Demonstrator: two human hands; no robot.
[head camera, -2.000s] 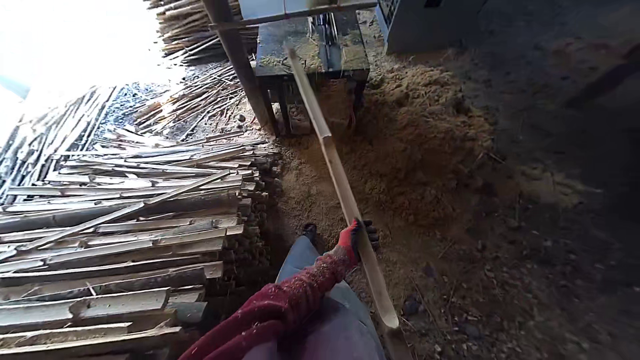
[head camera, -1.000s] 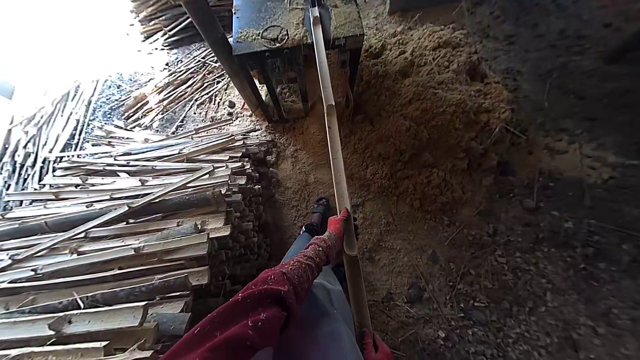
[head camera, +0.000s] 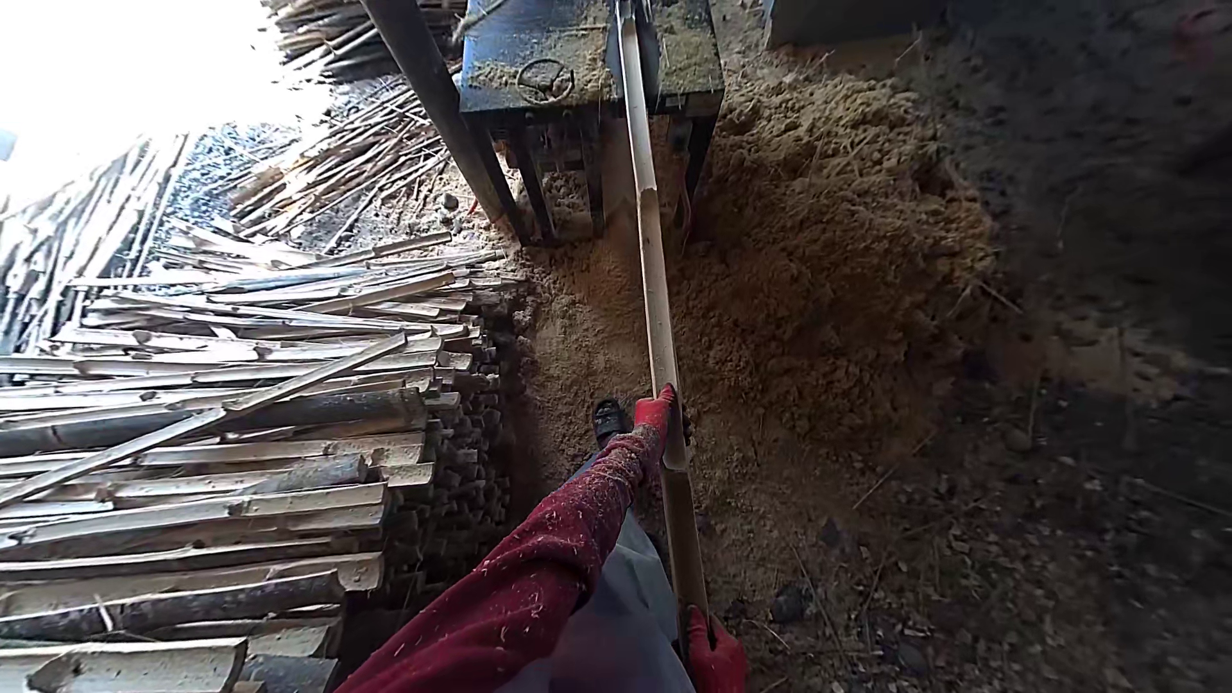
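A long split bamboo strip (head camera: 654, 279) runs from near my body up to a dark metal machine table (head camera: 587, 106), its far end lying over the slot at the table's top. My left hand (head camera: 658, 420), in a red glove below a dark red sleeve, grips the strip around its middle. Lower down, at the near end, my right hand (head camera: 714, 654), also red-gloved, is closed on the strip. A small handwheel (head camera: 545, 82) shows at the table's front. The strip's far tip is cut off by the frame's edge.
Split bamboo pieces (head camera: 221, 462) lie stacked at the left, thinner strips (head camera: 337, 164) behind them. A slanted post (head camera: 433, 96) stands beside the table's left legs. A sawdust heap (head camera: 828, 241) spreads at the right. A grey box-like object (head camera: 857, 19) is at the top.
Two seconds ago only one hand showed on the strip, its far end blurred above the table; now both hands hold it and it lies along the slot. The view has shifted.
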